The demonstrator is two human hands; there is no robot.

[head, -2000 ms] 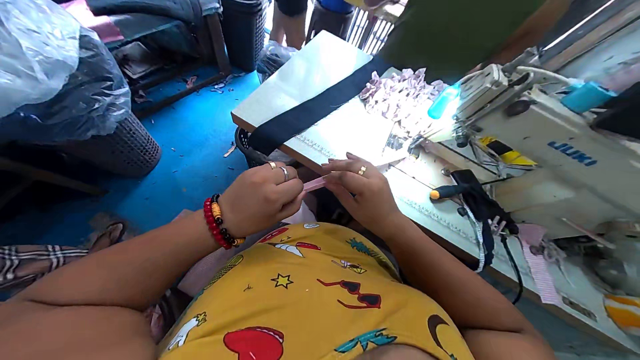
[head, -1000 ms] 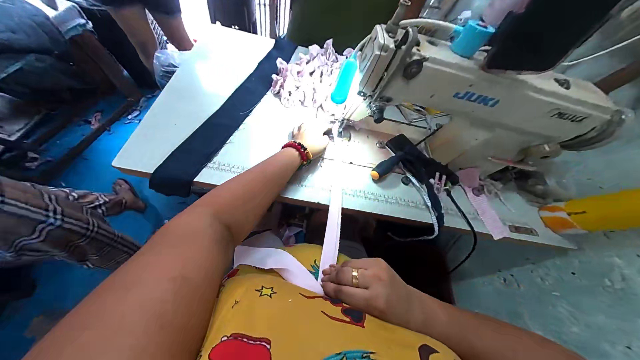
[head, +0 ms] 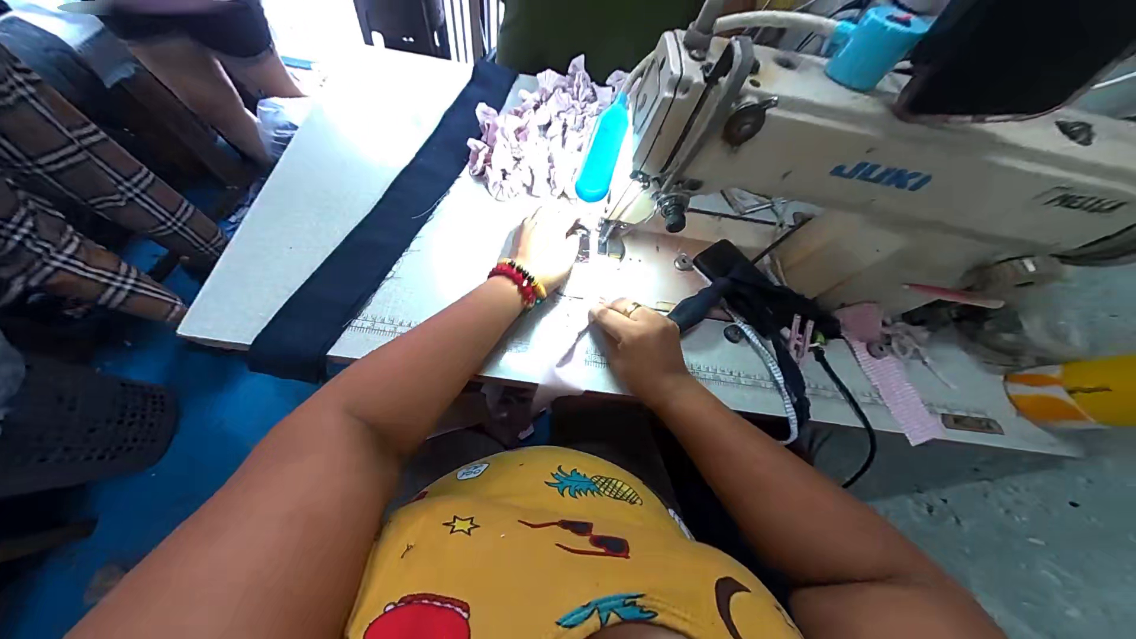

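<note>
A white Juki sewing machine (head: pixel 874 177) stands on the table, its needle and presser foot (head: pixel 608 232) just right of my left hand. My left hand (head: pixel 546 244) lies on the table beside the foot; glare blurs its fingers. My right hand (head: pixel 632 333), wearing a ring, is at the table's front edge, fingertips closed on a pale pink fabric strip (head: pixel 561 377). The strip runs down over the front edge towards my lap. Gathered pale pink ruffled fabric (head: pixel 541 124) is heaped behind my left hand, near a bright blue object (head: pixel 603 151) beside the machine head.
A dark navy fabric band (head: pixel 373 240) crosses the white table (head: pixel 302 204). A dark-handled tool (head: pixel 697 306), cords and pink fabric scraps (head: pixel 892 390) lie right of my right hand. A blue thread cone (head: pixel 874 49) tops the machine. A basket (head: pixel 89 426) and another person's legs (head: pixel 200 80) are at the left.
My right hand has moved from my lap up to the table's front edge with the strip. My left hand remains near the presser foot. Two seconds ago both hands were together in front of the table.
</note>
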